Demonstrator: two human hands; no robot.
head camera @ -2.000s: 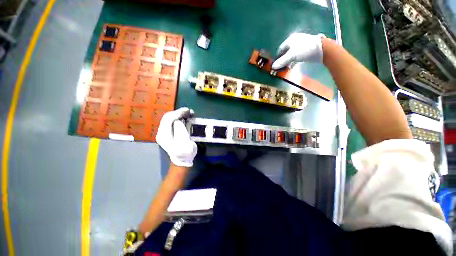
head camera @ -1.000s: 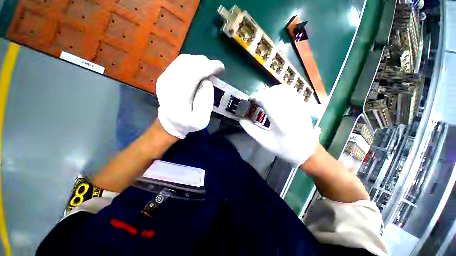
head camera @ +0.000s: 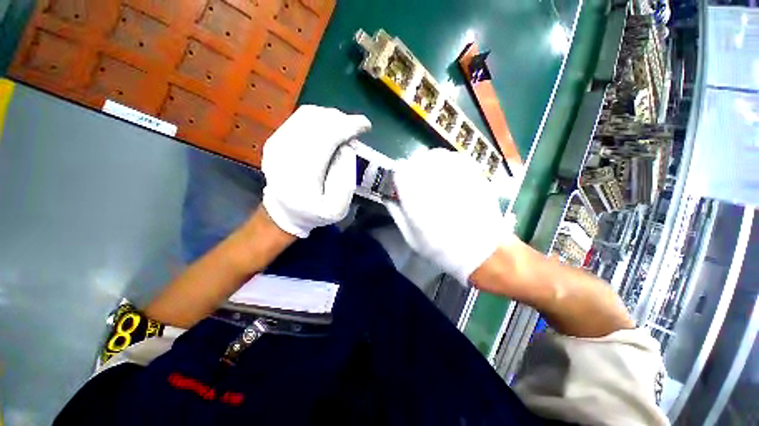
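Observation:
My white-gloved left hand [head camera: 310, 170] is closed around the left end of the silver-white fixture frame [head camera: 366, 195]. My white-gloved right hand [head camera: 449, 208] lies over the frame's right part and hides most of its windows. Dark windows show between the hands; whether the right fingers hold a small part cannot be seen. The cream fixture cover [head camera: 426, 96] lies beyond the hands, pockets up, yellow edge toward me. The red-brown carrier strip [head camera: 493, 108] lies behind it, with a black part near its far end.
The orange-brown pocketed tray [head camera: 179, 66], with a white label on its edge, lies at the upper left on the green bench [head camera: 349, 108]. On the right, beyond a pale metal edge, metal fixtures [head camera: 637, 158] fill a tray. My lap is below the hands.
Over two seconds my right hand has moved from the carrier strip to the frame. Since one second ago it has shifted slightly left along the frame, covering the red-striped part.

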